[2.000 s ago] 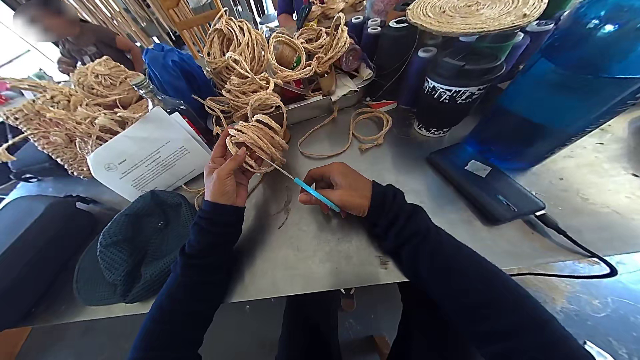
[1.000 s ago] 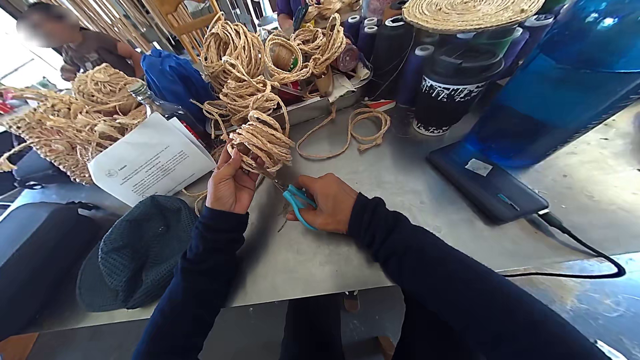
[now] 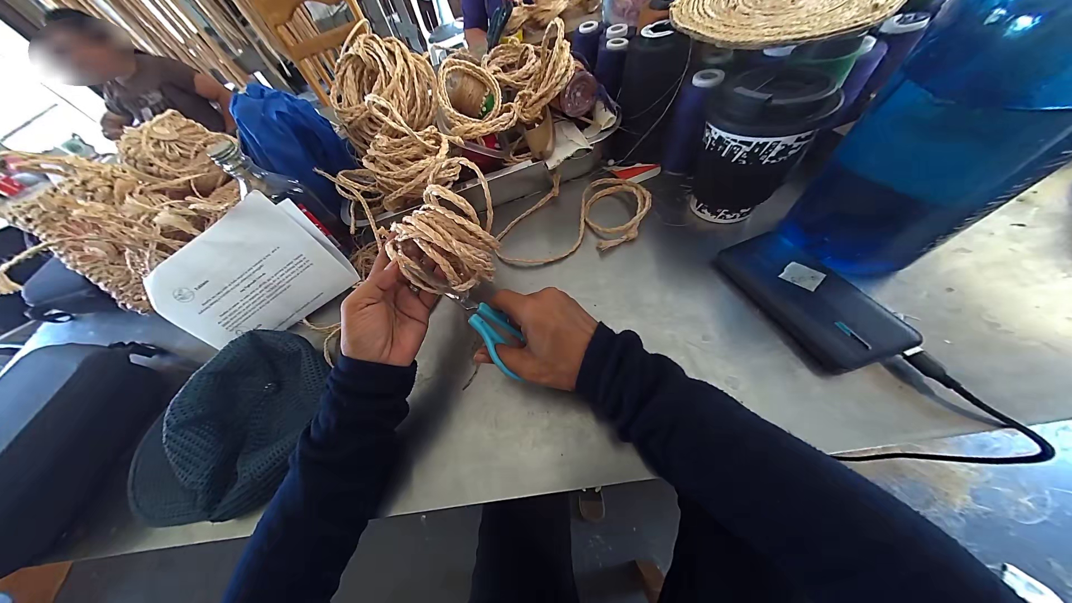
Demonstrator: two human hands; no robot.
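My left hand (image 3: 388,316) holds a small coil of braided natural-fiber cord (image 3: 444,243) from below, above the metal table (image 3: 536,444). In my right hand (image 3: 548,337) is a pair of scissors with light blue handles (image 3: 494,335); the handles are somewhat apart and the blades point at the underside of the coil, their tips hidden by it. Behind the coil, more cord bundles (image 3: 385,92) are heaped in and over a metal tray (image 3: 536,180). A loose cord with a loop (image 3: 624,230) lies on the table to the right of the coil.
A printed sheet (image 3: 251,272), a dark cap (image 3: 243,427) and a dark case (image 3: 84,444) lie at left. At right stand a lidded black cup (image 3: 745,159) and a large blue bottle (image 3: 930,142), beside a cabled black device (image 3: 816,301). A person (image 3: 159,84) sits at the far left.
Two seconds ago the scissor handles looked closed together; they spread by one second ago and remain apart. My left hand keeps the cord coil, which has turned slightly.
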